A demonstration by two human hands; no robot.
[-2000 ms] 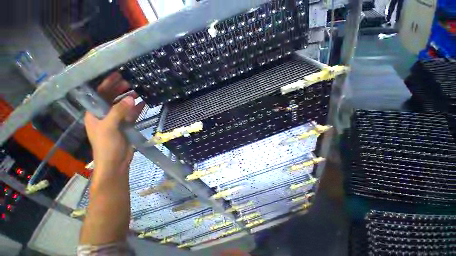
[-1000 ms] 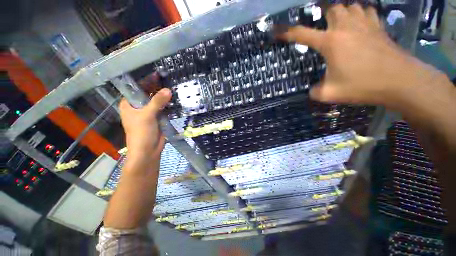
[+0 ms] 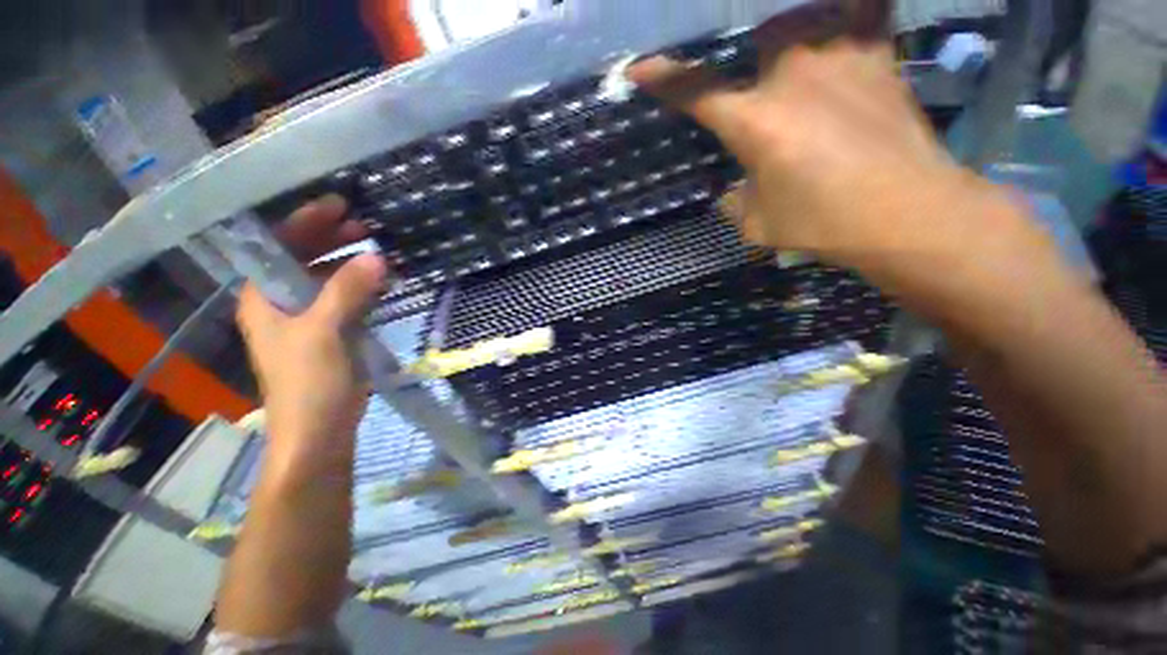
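Observation:
A patterned black panel (image 3: 538, 173) stands tilted under the curved top rail of the grey rack, above a tier packed with black panels (image 3: 614, 275) seen edge-on. My right hand (image 3: 832, 141) grips the tilted panel at its upper right; some fingertips are hidden behind its edge or blurred. My left hand (image 3: 307, 326) is around the grey upright post (image 3: 442, 429). Its thumb and fingers lie close to the tilted panel's left edge, and whether they touch it is unclear. White-faced panels (image 3: 691, 416) fill the lower tiers.
Yellowish wraps (image 3: 493, 351) sit on the rack's crossbar ends. More black panel stacks (image 3: 973, 448) lie to the right, partly behind my right forearm. An orange-framed machine (image 3: 166, 371) with red lights is at the left. The curved top rail (image 3: 371, 122) crosses above my left hand.
My right hand has come in from the right onto the tilted panel. Since one second ago, the rack has shifted left in view and the panel shows more tilted. My left hand stays at the post.

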